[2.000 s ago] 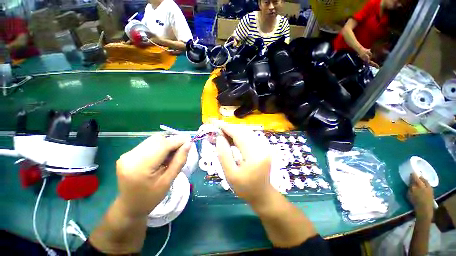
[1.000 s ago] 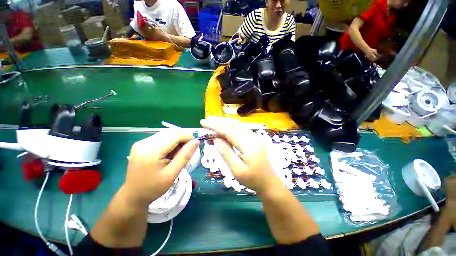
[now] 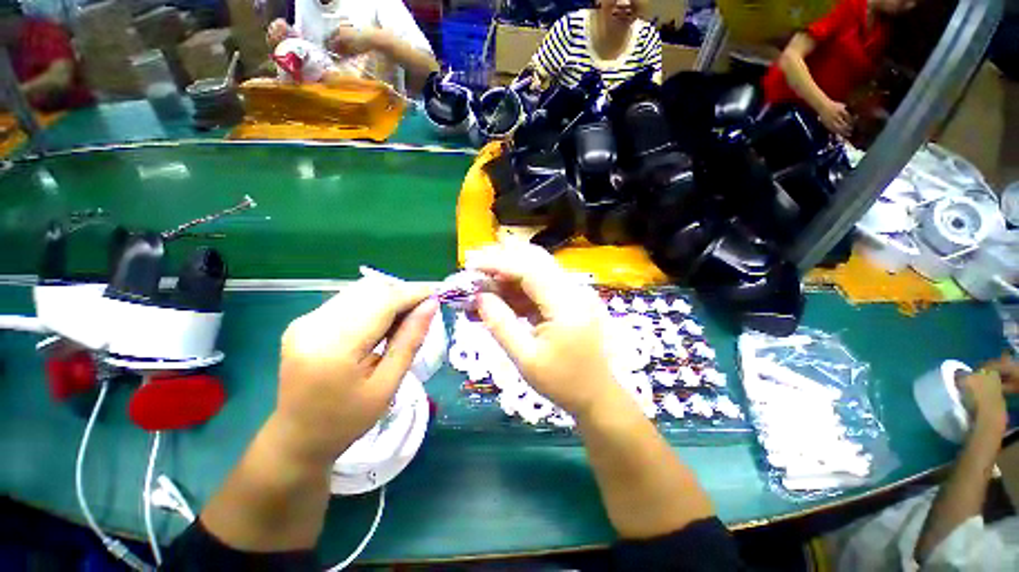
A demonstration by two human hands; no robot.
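Note:
My left hand (image 3: pixel 341 363) and my right hand (image 3: pixel 548 335) meet in front of me, fingertips pinching thin coloured wire leads (image 3: pixel 456 293) between them. The fingers hide most of the leads. A white round housing (image 3: pixel 386 441) lies on the bench below and partly behind my left hand, with a white cable running down from it. A white stick, probably its antenna, shows just above my left hand. Small white rings (image 3: pixel 475 352) and rows of small white parts (image 3: pixel 682 374) lie beside and behind my right hand.
Part-built units (image 3: pixel 132 318) with black arms and red parts stand at left. A heap of black shells (image 3: pixel 659 168) lies on orange padding (image 3: pixel 478 212). A bag of white sticks (image 3: pixel 807 419) lies right. Another person's hands hold a white housing (image 3: pixel 942 399) at far right. A metal post (image 3: pixel 894 140) slants nearby.
My hands stay close together on the leads, with small shifts of the fingers. At far right, the other person's hands have come back to the white housing and tilted it.

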